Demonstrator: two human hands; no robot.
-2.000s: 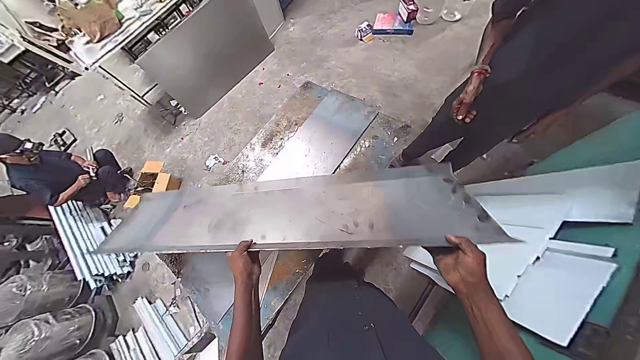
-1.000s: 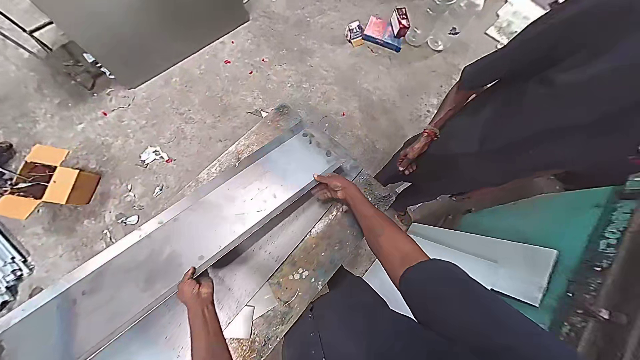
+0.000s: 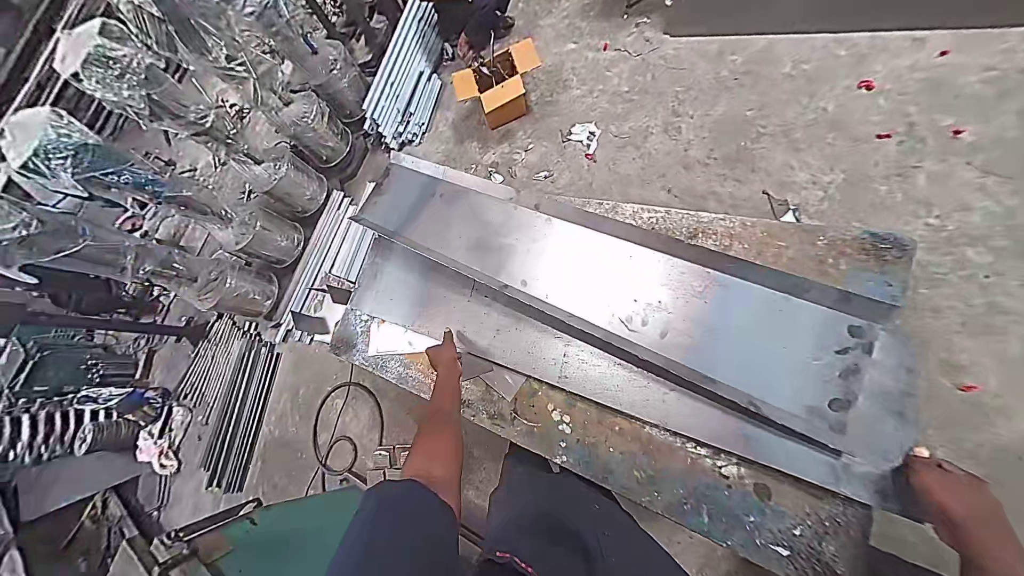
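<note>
A long bent sheet-metal channel [image 3: 592, 264] with raised long edges lies slantwise over a flat metal sheet [image 3: 552, 352], on a paint-stained work board [image 3: 688, 480]. My left hand [image 3: 445, 356] is at the near edge of the flat sheet, thumb up at the rim and fingers partly hidden. At the far right, my right hand [image 3: 948, 488] grips the near corner of the metal, its thumb on top and its other fingers largely out of sight. Which layer it holds there is hard to tell. Small metal offcuts [image 3: 504, 382] lie beside my left hand.
Plastic-wrapped cylindrical items [image 3: 296, 176] fill the upper left. Bundles of metal bars [image 3: 232, 400] lie on the floor at left. An open cardboard box [image 3: 504, 104] stands beyond the board, near a partly visible person [image 3: 484, 24]. A coiled cable [image 3: 348, 416] and green surface [image 3: 288, 532] are near me.
The channel, held up two seconds ago, now rests over the flat sheet. My hands have left its long edge, and my right hand has moved to the right end. The view has swung left.
</note>
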